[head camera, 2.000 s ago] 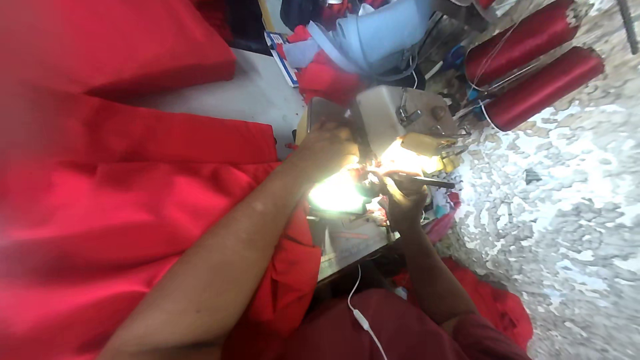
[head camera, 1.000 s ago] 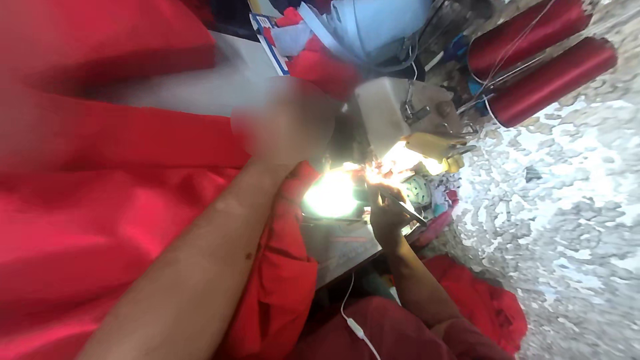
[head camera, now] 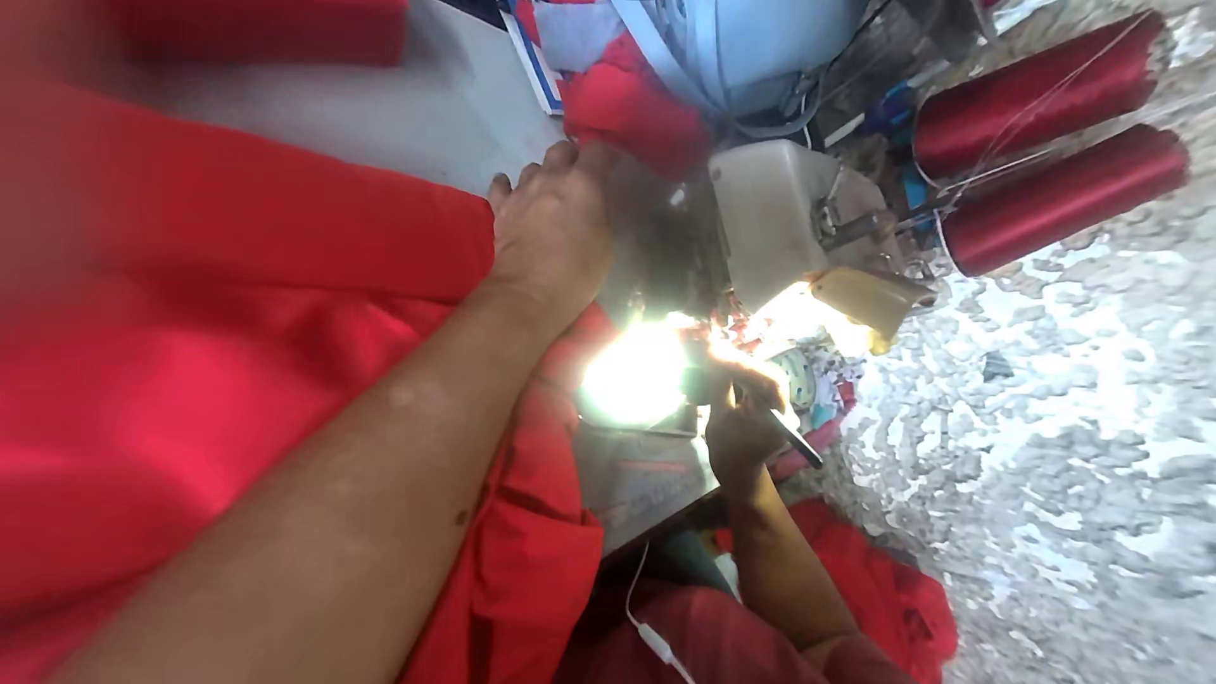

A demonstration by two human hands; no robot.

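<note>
A sewing machine [head camera: 784, 223] with a pale head stands right of centre, its needle area hidden by a bright lamp glare. Large red fabric [head camera: 285, 399] covers the left and folds down beside the machine. My left hand [head camera: 556, 214] lies palm down at the fabric's edge, left of the machine head, fingers slightly apart; its palm is hidden. Close below the needle area, my right hand [head camera: 746, 427] is closed around a thin dark-tipped tool [head camera: 803, 445], whose kind is unclear. Its fingertips are lost in the glare.
Two red thread cones [head camera: 1064, 199] stand at the upper right, with threads running from them. A light blue bag-like item [head camera: 750, 57] and a red cloth [head camera: 627, 109] lie behind the machine. A rough wall [head camera: 1064, 427] is at right. A white cable [head camera: 655, 641] hangs near my lap.
My left hand was near the needle area two seconds ago, blurred left of it one second ago, and now rests farther from it. The right hand stays by the needle area.
</note>
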